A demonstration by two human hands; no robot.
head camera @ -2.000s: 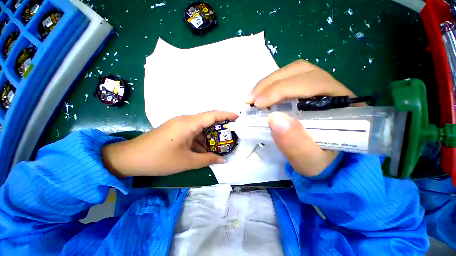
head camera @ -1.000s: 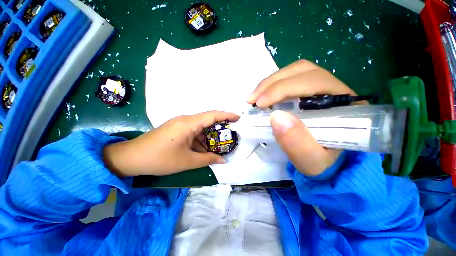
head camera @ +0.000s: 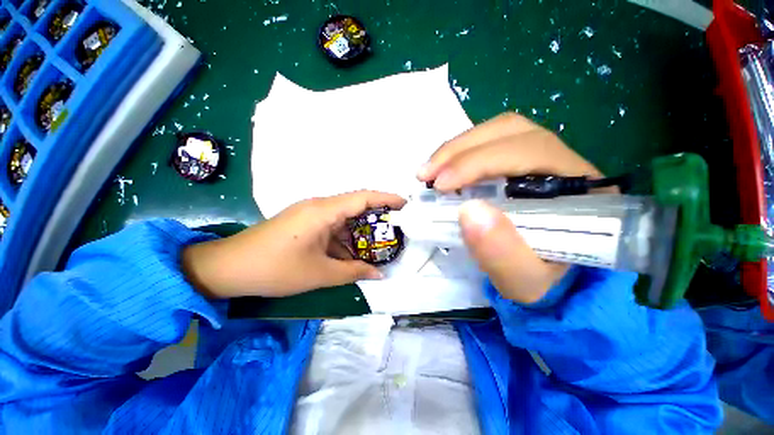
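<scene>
My left hand (head camera: 293, 242) holds a round electronic module (head camera: 376, 236) between thumb and fingers, its parts facing up. My right hand (head camera: 518, 174) grips a clear dispensing syringe (head camera: 586, 234) lying nearly level, with a slim black piece (head camera: 552, 185) along its barrel and a green adapter (head camera: 679, 229) on its rear end. The syringe's tip end points left at the upper right edge of the module; whether it touches cannot be told. A white paper sheet (head camera: 339, 136) lies under both hands.
Two more round modules lie on the green bench (head camera: 526, 34), one beyond the paper (head camera: 344, 40) and one left of it (head camera: 197, 156). A blue tray (head camera: 110, 85) with modules is at the left. A red tray (head camera: 737, 102) with shiny bags is at the right. White scraps litter the bench.
The syringe's rear end and green adapter have shifted slightly left and down. Both hands keep their grips. The view has shifted slightly, so bench items appear a little lower and further right.
</scene>
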